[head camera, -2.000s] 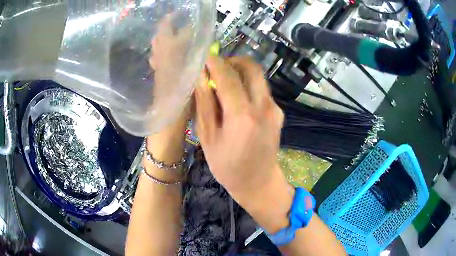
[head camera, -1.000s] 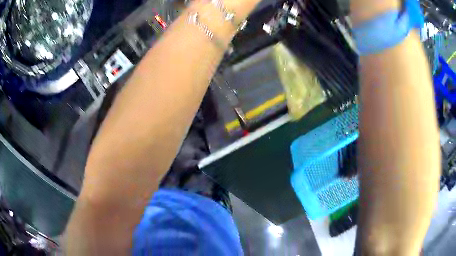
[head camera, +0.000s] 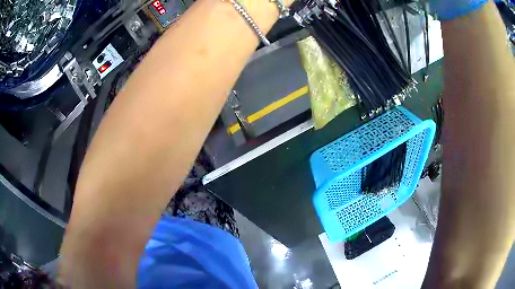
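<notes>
Both my forearms reach up past the top edge of the picture. My left hand is cut off by the top edge; only the forearm and wrist with a bead bracelet show. My right hand is also out of the picture; its wrist wears a blue band at the top right. A bundle of black cables (head camera: 364, 53) lies between the forearms with its tips toward the basket. A blue perforated basket (head camera: 370, 138) stands on the dark green mat and holds more short black cables (head camera: 385, 169).
A yellowish crinkled pack (head camera: 323, 84) lies beside the bundle. A bowl feeder of silver parts (head camera: 34, 34) is at the top left. A dark green mat (head camera: 271, 180) with a pale edge borders a floor with a yellow line (head camera: 271, 110). A black object (head camera: 370, 237) lies below the basket.
The view has tipped down, and the clear guard has left it. Both hands, earlier seen near the machine, are now beyond the top edge. The basket appears higher and further left than at first.
</notes>
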